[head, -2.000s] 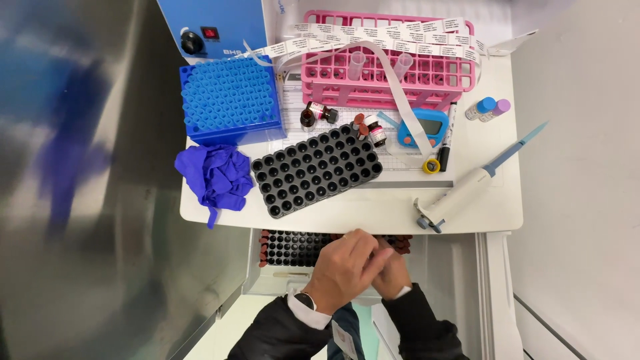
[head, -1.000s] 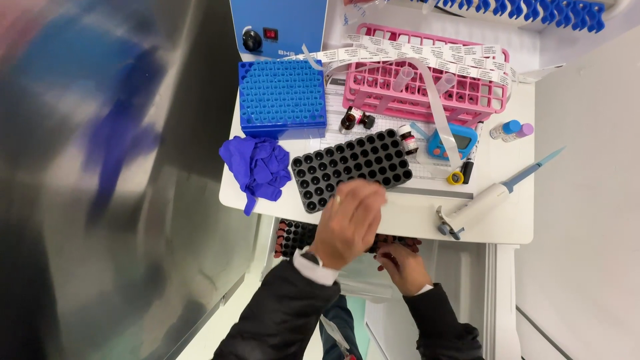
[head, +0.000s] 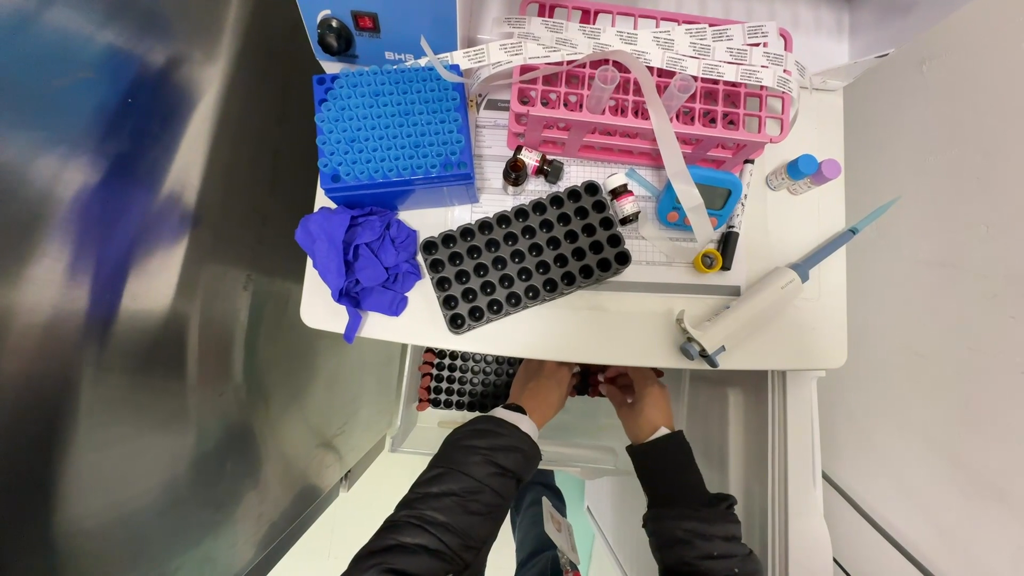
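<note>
Both hands reach into a clear drawer below the table's front edge. My left hand is at the right part of a black tube rack with red-capped tubes along its left end; its fingertips are partly hidden. My right hand has its fingers drawn together at a cluster of dark red-capped tubes; whether it grips one cannot be made out. On the table above lies a black foam-like tube rack whose wells look unfilled, with a small brown glass vial at its upper right corner.
Around the rack are a crumpled purple glove, a blue pipette tip box, a pink test tube rack under label strips, brown vials, a blue timer, a black marker and a pipette near the right front edge.
My left hand has moved from over the front edge of the black rack on the table down into the drawer, beside my right hand. The view has shifted.
</note>
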